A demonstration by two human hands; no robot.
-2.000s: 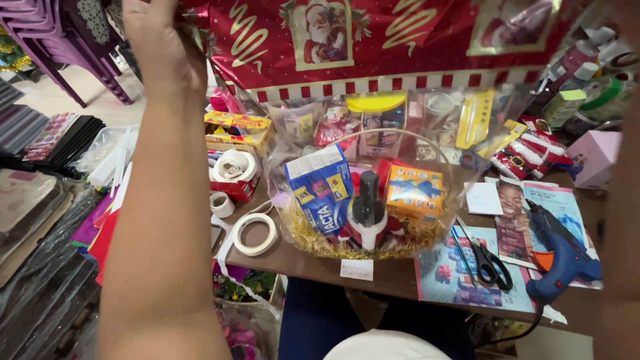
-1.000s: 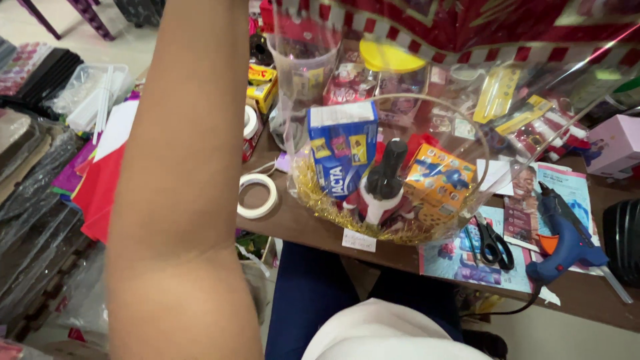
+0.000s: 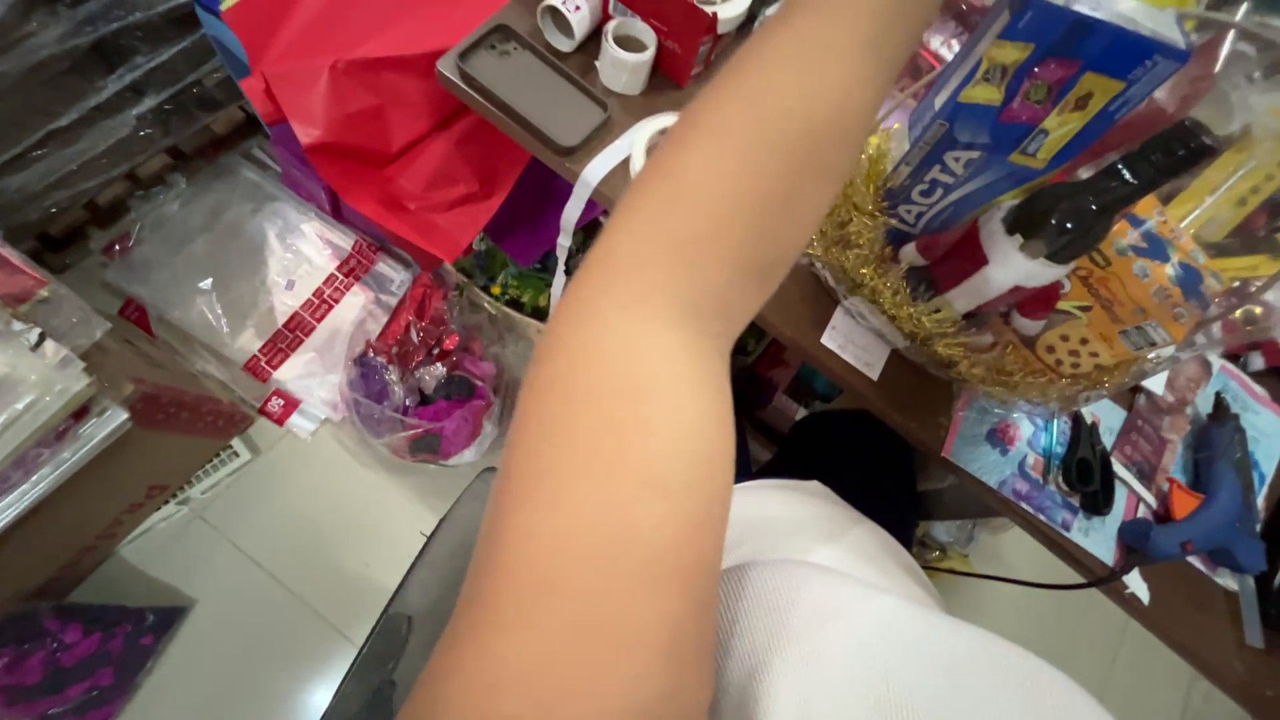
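Observation:
Neither hand shows now; only my left forearm crosses the middle and runs out at the top edge. Right of it, a gift basket trimmed with gold tinsel (image 3: 900, 290) stands on the brown table inside clear film. It holds a blue Lacta chocolate box (image 3: 1030, 100), a dark bottle (image 3: 1090, 195) in a red-and-white Santa outfit and an orange box with cookie pictures (image 3: 1130, 290). A small white paper tag (image 3: 856, 338) lies at the basket's front edge. Whatever the hands touch is out of view.
Black-handled scissors (image 3: 1087, 465) and a blue glue gun (image 3: 1210, 500) with a cord lie at the right. A phone case (image 3: 530, 88), white rolls (image 3: 627, 55) and red paper (image 3: 380, 120) are at the upper left. Below stand a bag of bows (image 3: 430, 390) and a chair (image 3: 415, 600).
The view has swung far to the left and down. My left hand, seen at the red Santa-print wrap two seconds ago, is out of view, and so is that wrap.

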